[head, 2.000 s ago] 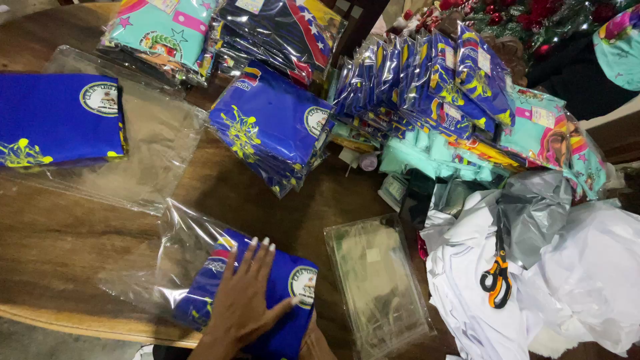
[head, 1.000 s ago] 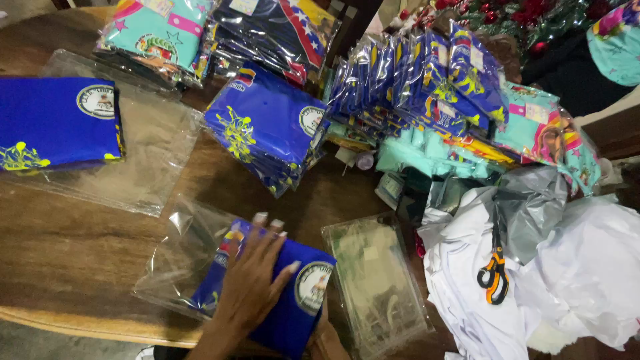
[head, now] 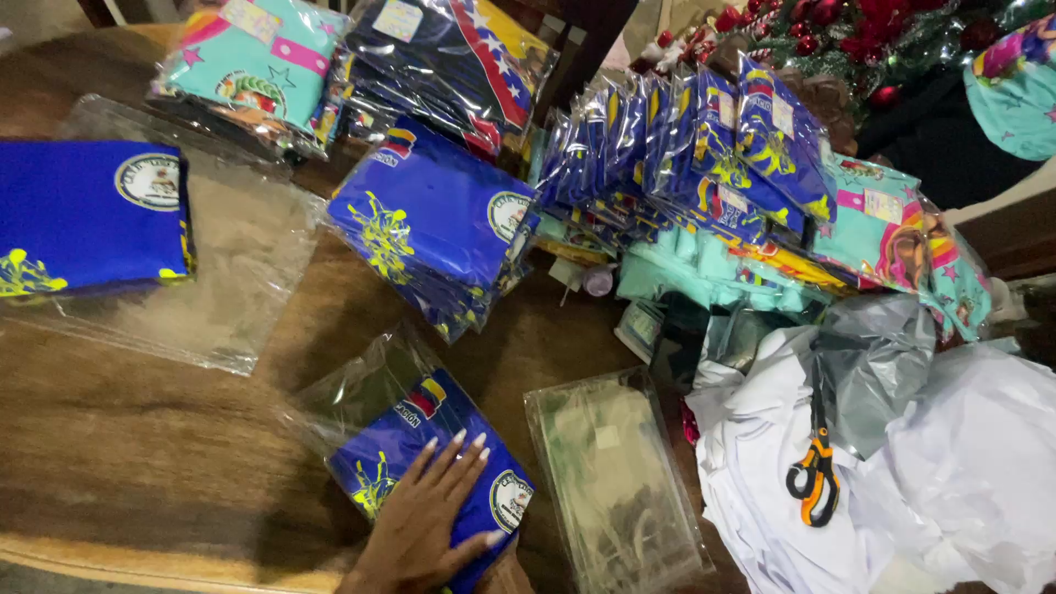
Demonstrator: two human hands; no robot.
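Observation:
A folded blue printed garment lies inside a clear plastic bag near the table's front edge. Spread flat on top of it, fingers apart, is my left hand. My right hand is at the garment's lower right edge, mostly cut off by the frame's bottom, its fingers hidden. Just right of it rests a stack of empty clear plastic bags. Above stands a pile of bagged blue garments. At the left, another folded blue garment lies on clear bags.
Bagged turquoise garments and bagged dark garments lie at the back. A row of bagged blue garments leans at the back right. Orange-handled scissors rest on white cloth, beside grey plastic. Christmas greenery stands behind.
The blue garment sits further inside its clear bag than two seconds ago, and its tilt has changed. My left hand stays on top of it.

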